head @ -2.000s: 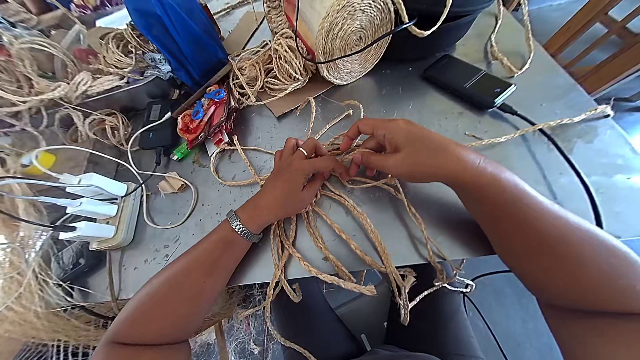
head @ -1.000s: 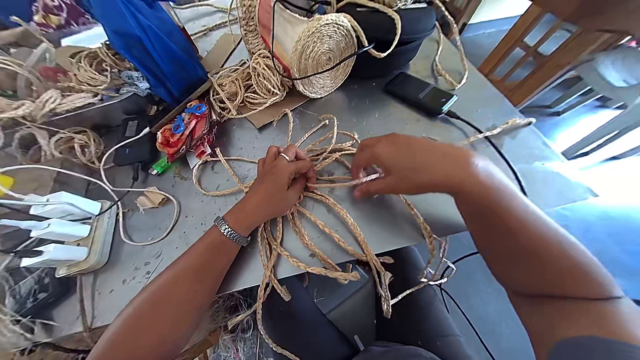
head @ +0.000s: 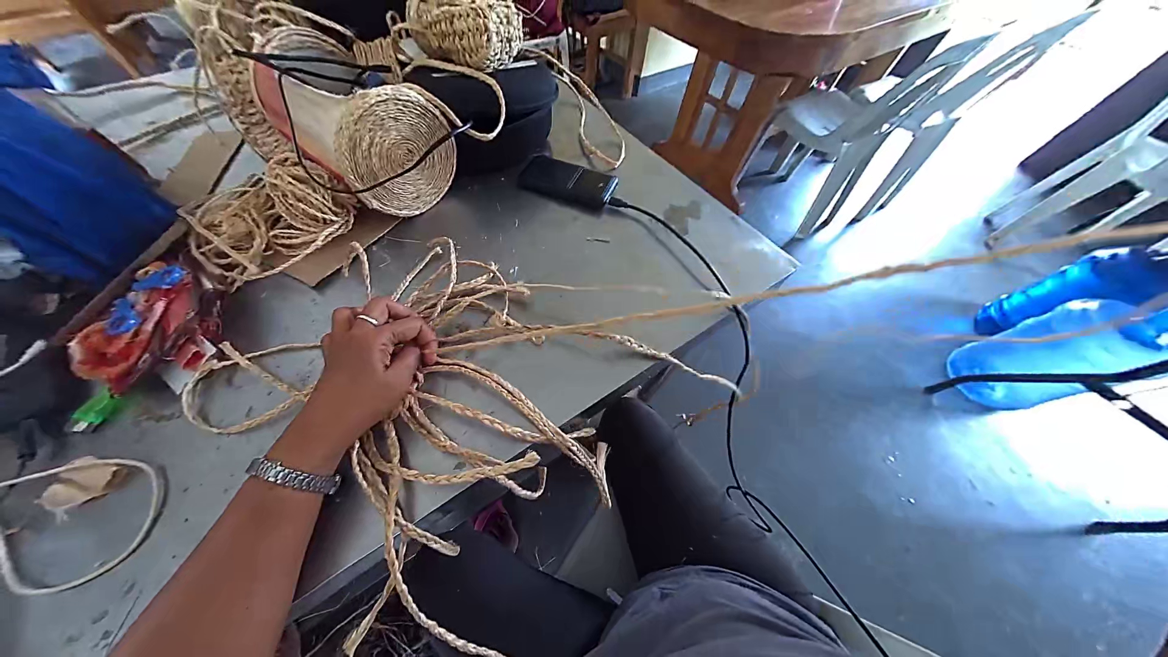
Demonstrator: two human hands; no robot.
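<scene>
My left hand (head: 379,351), with a ring and a metal watch, pinches the middle of a bundle of braided natural-fiber cords (head: 465,424) on the grey table. Loose cord ends fan out around it, and several hang over the near edge towards my lap. From beside my fingers one long strand (head: 776,292) stretches taut to the right, past the table and out of the frame. My right hand is outside the view, so its hold on that strand is hidden.
A coiled fiber roll (head: 397,151), a cord heap (head: 274,219) and a black phone-like device (head: 568,182) with a black cable lie at the back. Red and blue plastic wrapping (head: 141,324) is at left. A wooden table (head: 730,27) and plastic chairs (head: 849,128) stand beyond.
My right hand has left the bundle, where both earlier frames show it, and is out of view. A long strand now stretches far right. The view has turned right.
</scene>
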